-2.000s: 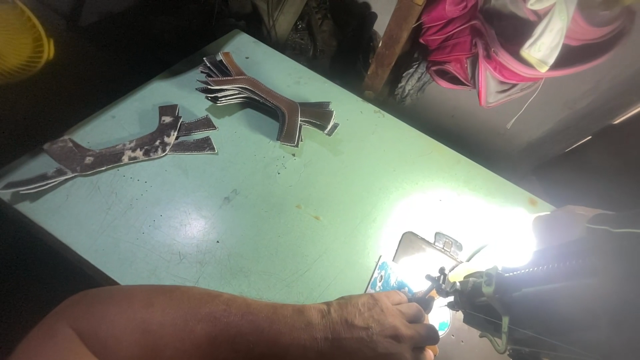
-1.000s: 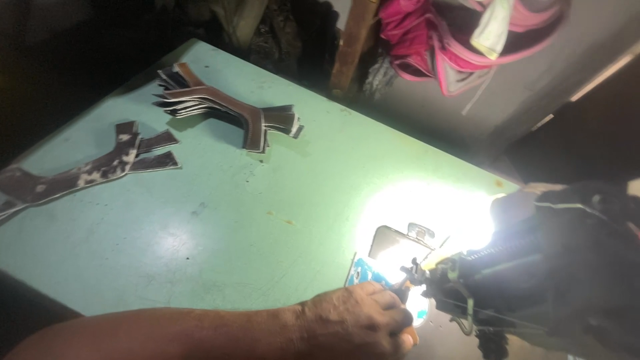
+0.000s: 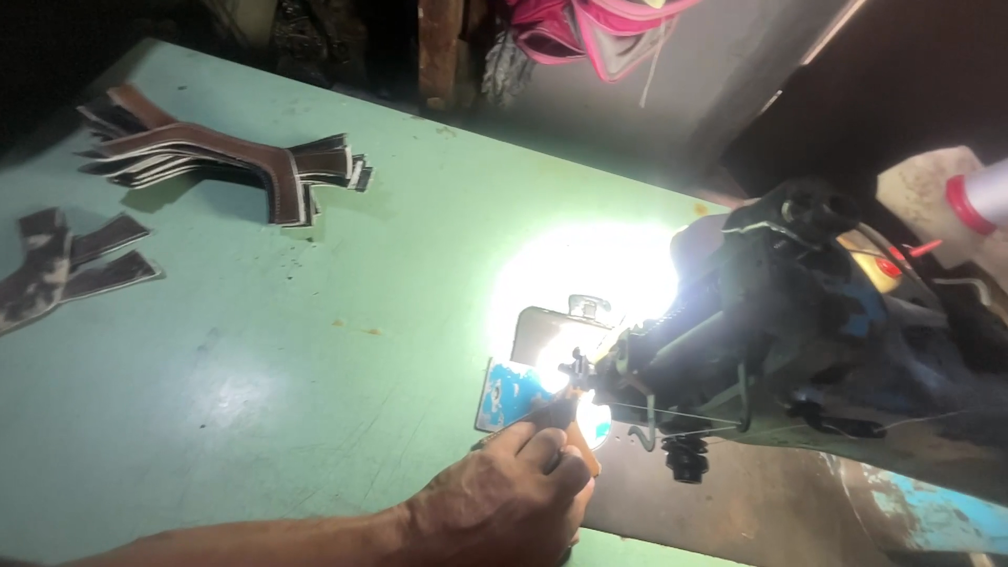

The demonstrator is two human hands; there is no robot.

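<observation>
My left hand (image 3: 520, 480) grips a brown leather piece (image 3: 581, 445) at the needle area of a dark sewing machine (image 3: 756, 315). The piece reaches up under the presser foot (image 3: 581, 366); glare hides part of it. A worn blue metal plate (image 3: 508, 394) lies just left of the foot. My right hand is not visible; the machine head covers the area beyond. White thread runs along the machine's side. At the upper left lies a stack of curved brown strap pieces (image 3: 213, 146) with stitched edges, and mottled dark pieces (image 3: 39, 268) lie at the left edge.
A pale green tabletop (image 3: 315, 378) surrounds the machine bed. A bright lamp glow lies behind the needle. A thread cone (image 3: 980, 197) with a red base stands at the right edge. Pink bags (image 3: 591, 31) hang beyond the table, near a wooden post (image 3: 439, 51).
The view has shifted right, bringing more of the machine and the thread cone into sight. My left hand stays beside the presser foot, on the leather piece.
</observation>
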